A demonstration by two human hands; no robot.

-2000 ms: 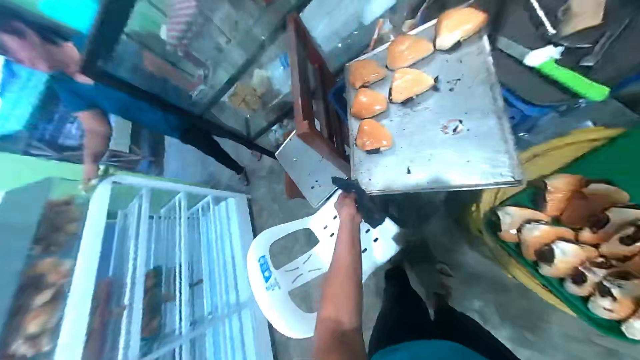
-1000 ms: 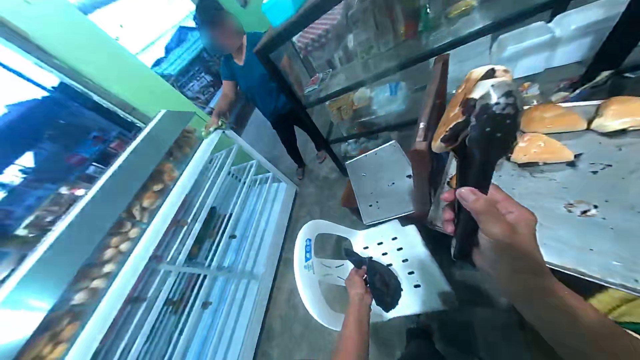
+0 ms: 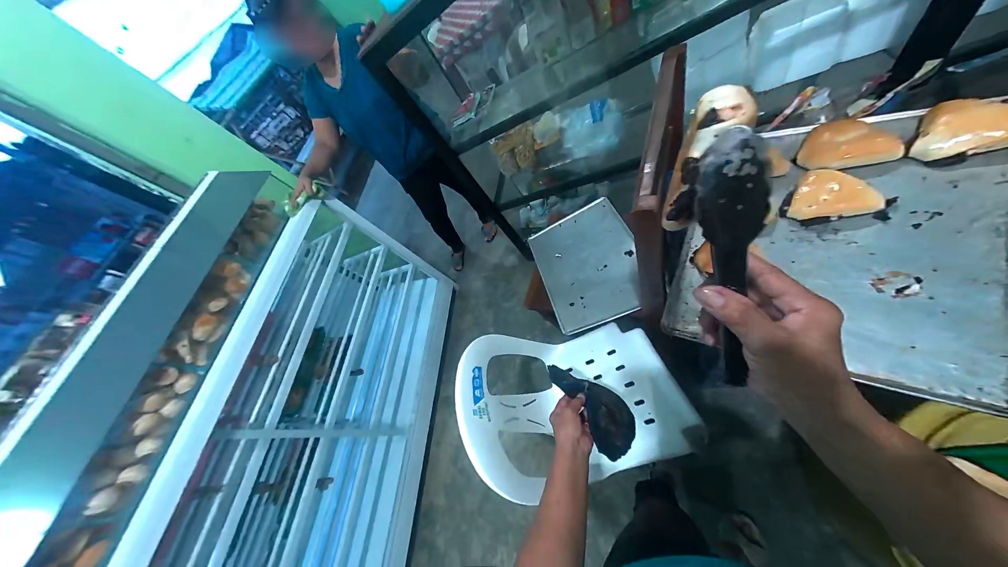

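Note:
Tongs with black handles [image 3: 734, 268], raised in my right hand [image 3: 776, 323], hide part of a bread piece with dark filling [image 3: 720, 118]; whether their tips grip it I cannot tell. In my left hand [image 3: 572, 425] is a dark cloth [image 3: 608, 417], held over the seat of a white plastic chair [image 3: 657, 378]. Several glazed bread pieces, among them one with dark filling at its edge [image 3: 836, 195], lie on a metal baking tray [image 3: 945, 315] at the right.
An upright metal tray [image 3: 589, 264] leans beyond the chair. A white-framed display case [image 3: 429, 346] with slatted shelves runs along the left, near shelves of bread [image 3: 157, 413]. A person [image 3: 370, 110] stands behind it. A dark-framed glass case [image 3: 551, 102] is at the top.
My right hand, out of view two seconds ago, came in holding the black tongs and now shows lower against the tray. My left hand still holds the dark cloth. The view has swung left.

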